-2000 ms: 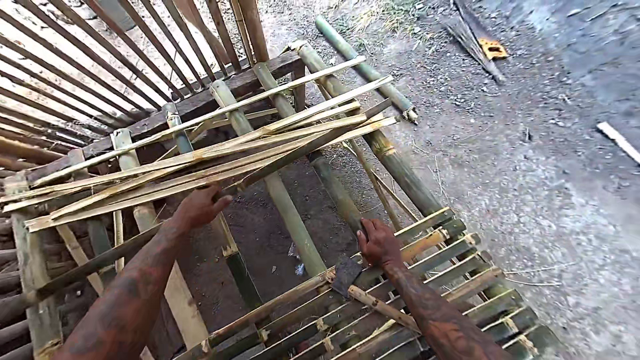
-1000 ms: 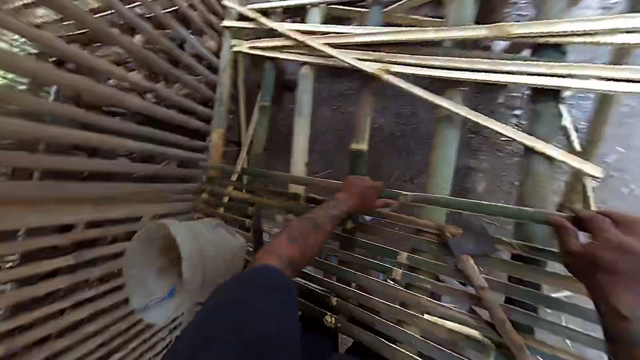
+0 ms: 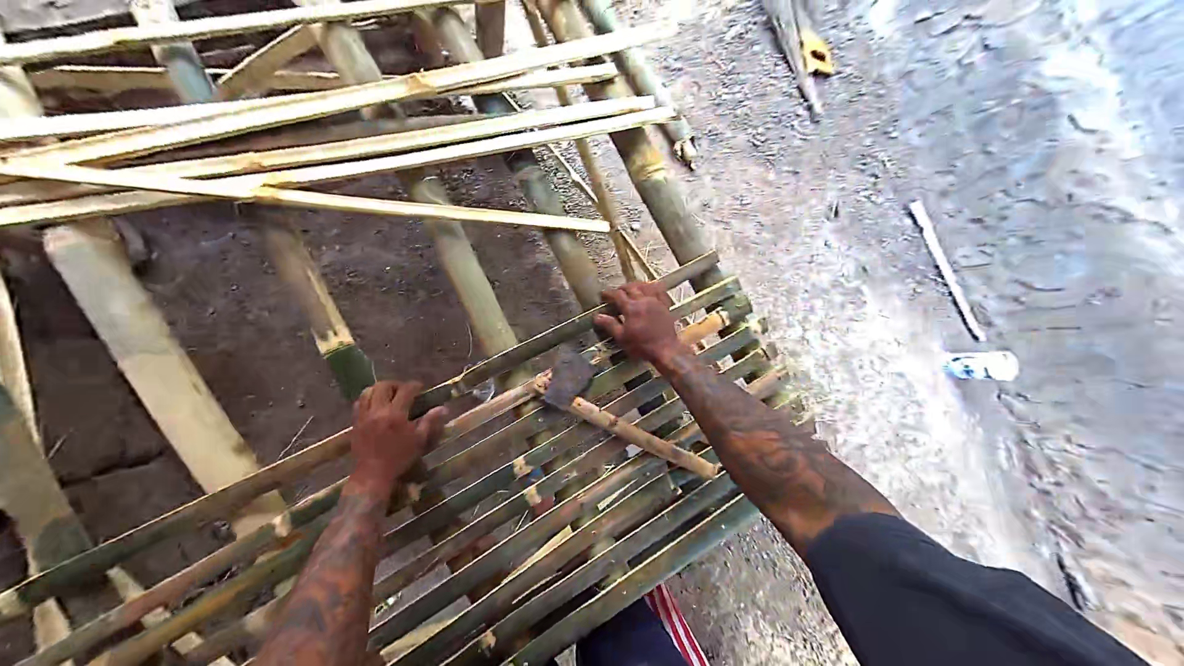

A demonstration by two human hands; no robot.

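Observation:
My left hand [image 3: 393,435] and my right hand [image 3: 640,319] both grip one long split-bamboo slat [image 3: 527,350], the farthest of a row of slats lying across thicker bamboo poles [image 3: 467,268]. The left hand holds it near the middle, the right hand close to its right end. Between the hands, on the slats, lies a hammer with a dark metal head [image 3: 566,375] and a wooden handle [image 3: 643,437]. Beyond the row, a loose pile of pale bamboo strips [image 3: 370,148] rests across the poles.
Dirt ground shows through the gaps between poles. On the ground to the right lie a handsaw with a yellow handle [image 3: 816,53], a pale stick [image 3: 945,268] and a clear plastic bottle [image 3: 982,366]. A bamboo pole [image 3: 647,83] lies along the frame's far right side.
Two seconds ago my left hand was at the pile of strips; now it grips the slat beside the row. The view swung left to a bucket and back.

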